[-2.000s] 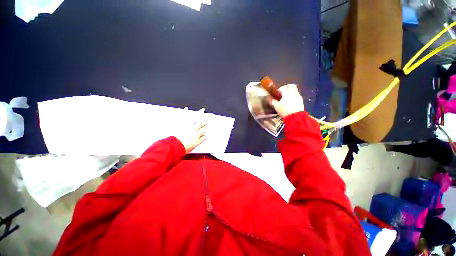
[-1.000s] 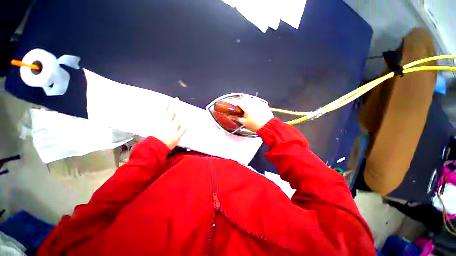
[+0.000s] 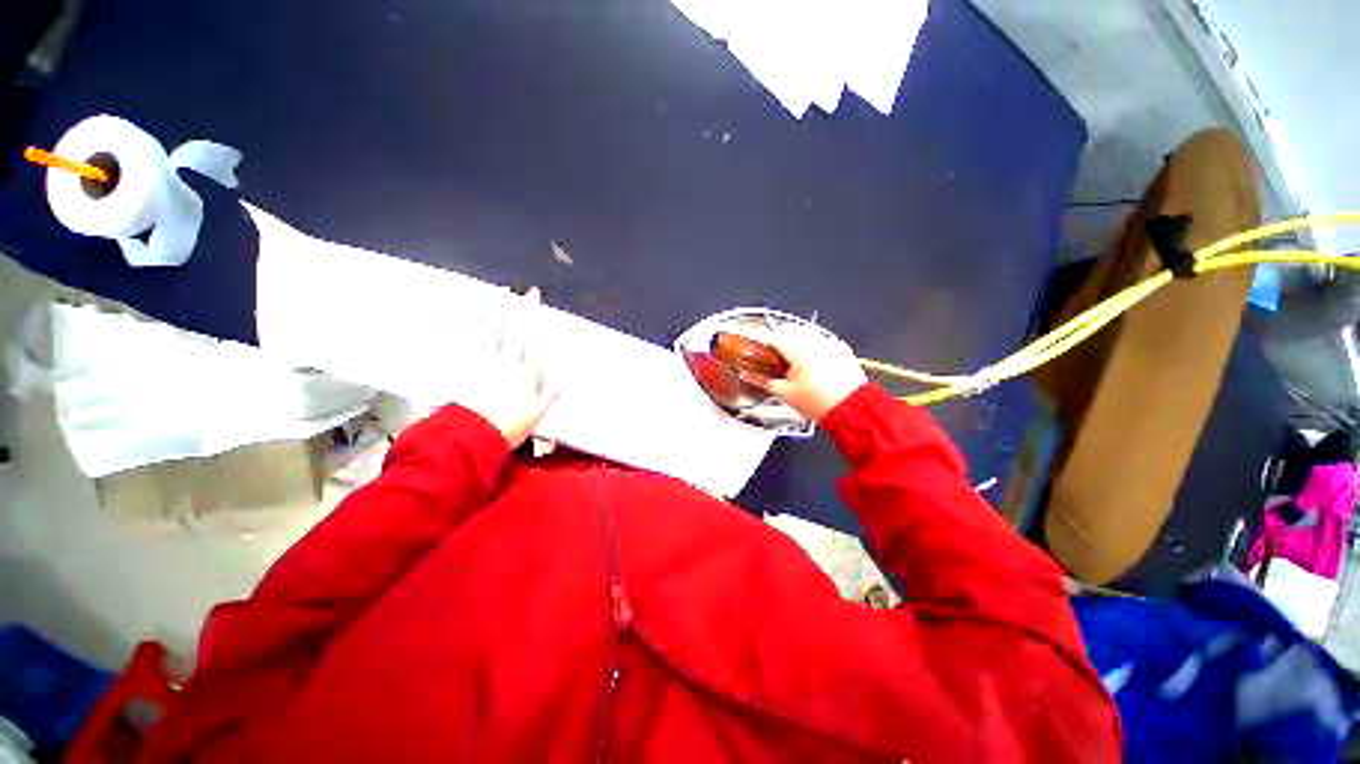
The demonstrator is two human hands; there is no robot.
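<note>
A narrow white cut panel (image 3: 403, 306) lies along the near edge of the navy table. My left hand (image 3: 515, 388) rests flat on the panel near its middle, fingers apart. My right hand (image 3: 806, 370) grips the reddish-brown handle of the steam iron (image 3: 719, 373). The iron sits on the right end of the panel, its tip pointing left. The sole of the iron is hidden. At the left table edge stands the white tape roll (image 3: 108, 176) with an orange-yellow stick (image 3: 63, 164) through its dark centre and a loose tape end beside it.
White cut pieces (image 3: 820, 52) lie at the far side of the table. Yellow hoses (image 3: 1044, 346) run right from the iron, past a brown padded board (image 3: 1163, 373). White cloth (image 3: 179, 396) hangs below the near left edge. Blue cloth (image 3: 1208, 672) lies at the lower right.
The iron came left onto the panel, then moved slightly right along it in my right hand. My left hand stays on the panel. The view has turned, showing the tape roll.
</note>
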